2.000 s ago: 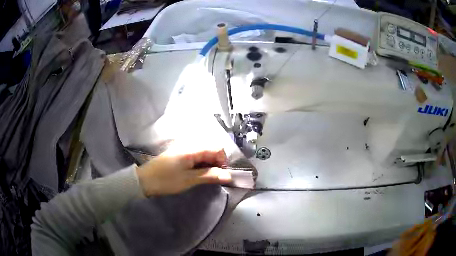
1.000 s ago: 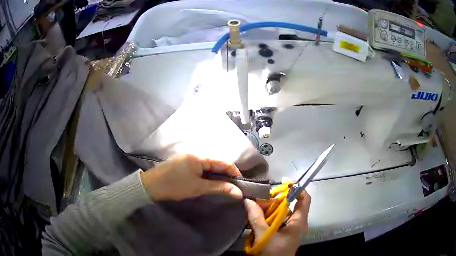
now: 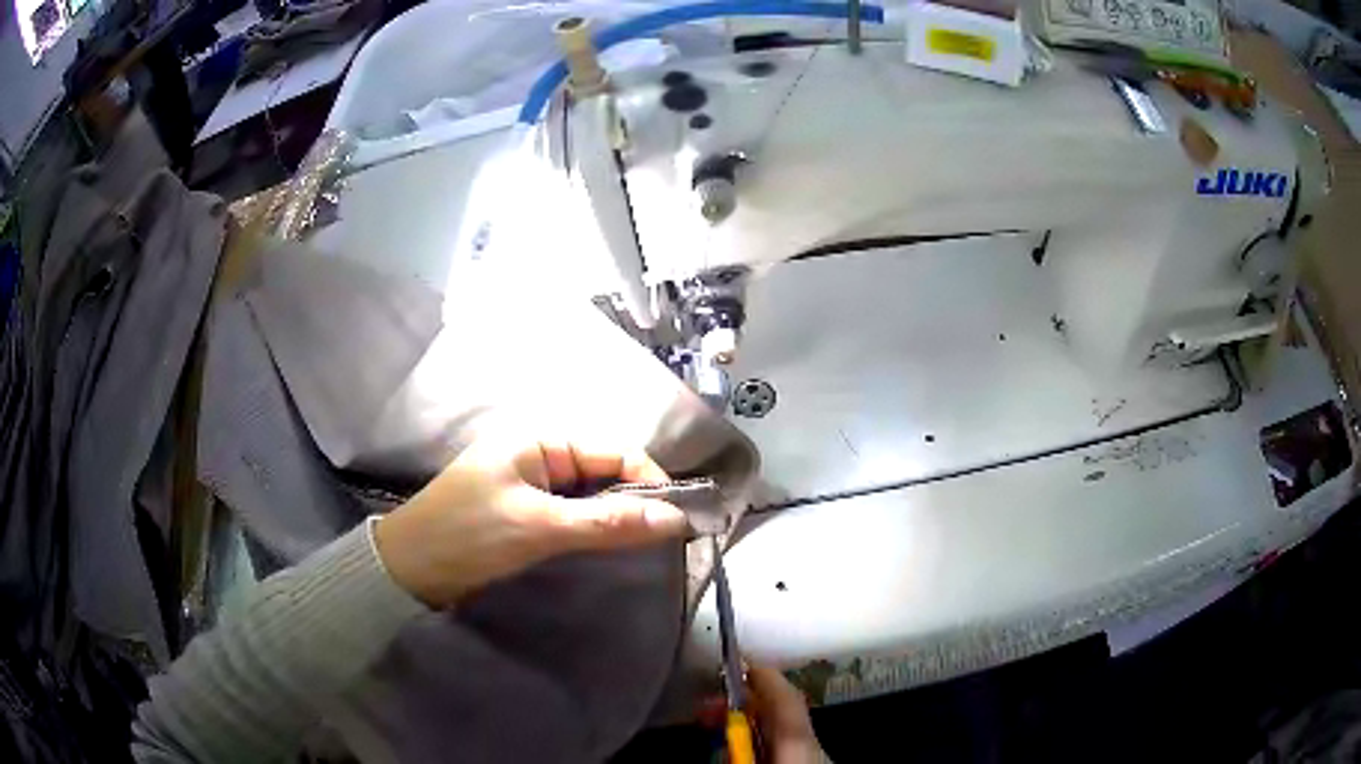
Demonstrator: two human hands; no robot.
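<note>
My left hand point(image 3: 515, 508) pinches the folded edge of the taupe-grey cloth point(image 3: 537, 642), just in front of the needle area. A short folded end point(image 3: 690, 502) sticks out past my fingertips. My right hand point(image 3: 779, 716) is at the bottom edge, partly cut off, and holds orange-handled scissors point(image 3: 729, 634). The scissors' blades point up and their tips are at the folded end. Whether the blades are closed on cloth cannot be told. The presser foot and needle point(image 3: 694, 358) lie just behind, partly lost in glare.
The white JUKI sewing machine point(image 3: 896, 164) spans the centre and right. A blue hose point(image 3: 702, 18) runs behind its head. More grey cloth point(image 3: 112, 388) hangs at the left. A white box with a yellow label point(image 3: 963, 45) and a control panel point(image 3: 1127, 23) stand at the back.
My right hand came in with the scissors, then moved down and left, turning the blades to the folded end. My left hand stays on the cloth. The camera view has shifted.
</note>
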